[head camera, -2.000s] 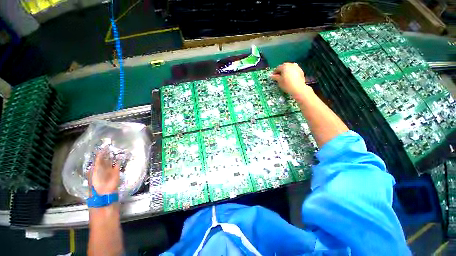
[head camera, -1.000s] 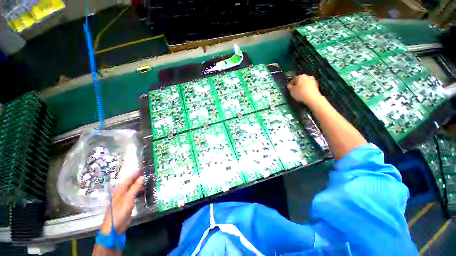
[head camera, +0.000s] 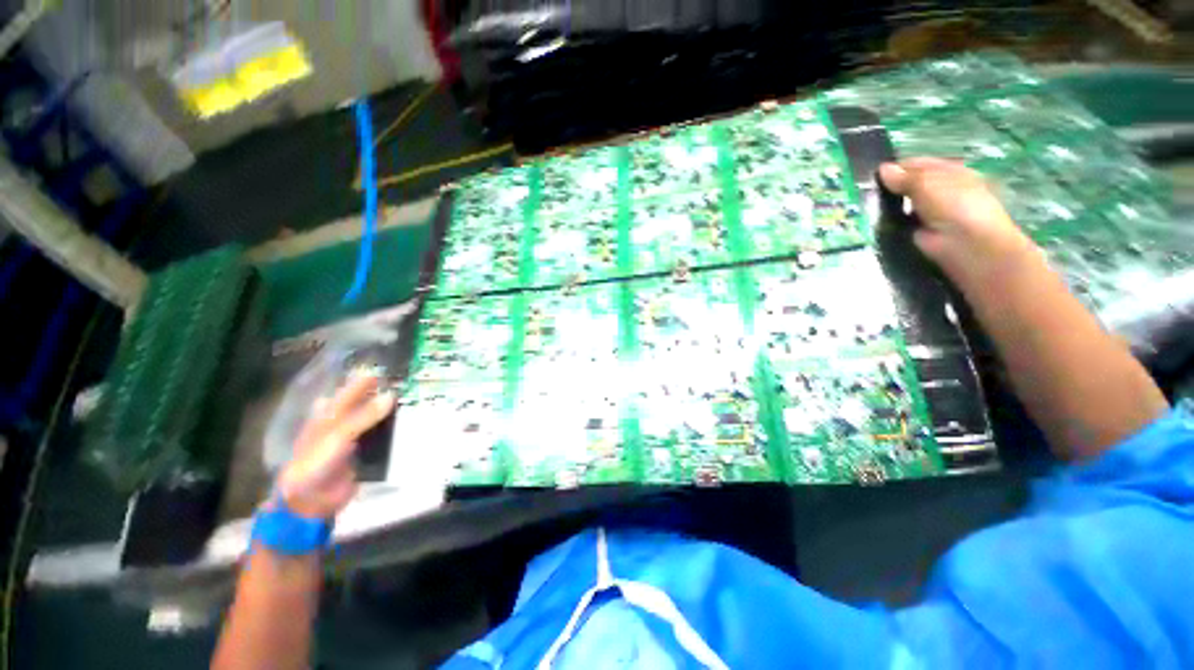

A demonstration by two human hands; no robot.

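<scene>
A black tray (head camera: 932, 327) bears green circuit boards (head camera: 642, 314) in two rows. It looks lifted above the bench and is tilted. My right hand (head camera: 953, 210) grips the tray's right edge, thumb on top. My left hand (head camera: 330, 445) is at the tray's left edge and holds it there; its fingers are blurred and partly hidden. A light blue strap (head camera: 291, 530) is around my left wrist. The clear parts bag (head camera: 304, 380) lies left of the tray, partly covered by my left hand.
A rack of upright green boards (head camera: 170, 353) stands at the left. A stack topped with green boards (head camera: 1034, 170) is at the right, partly behind my right arm. A blue coiled cord (head camera: 368, 196) hangs behind the bench. Black stacked trays (head camera: 615, 79) are at the back.
The tray of boards has come up off the bench, with my hands now at its two sides. My left hand has left the parts bag. The camera view has shifted and the bottle is out of sight.
</scene>
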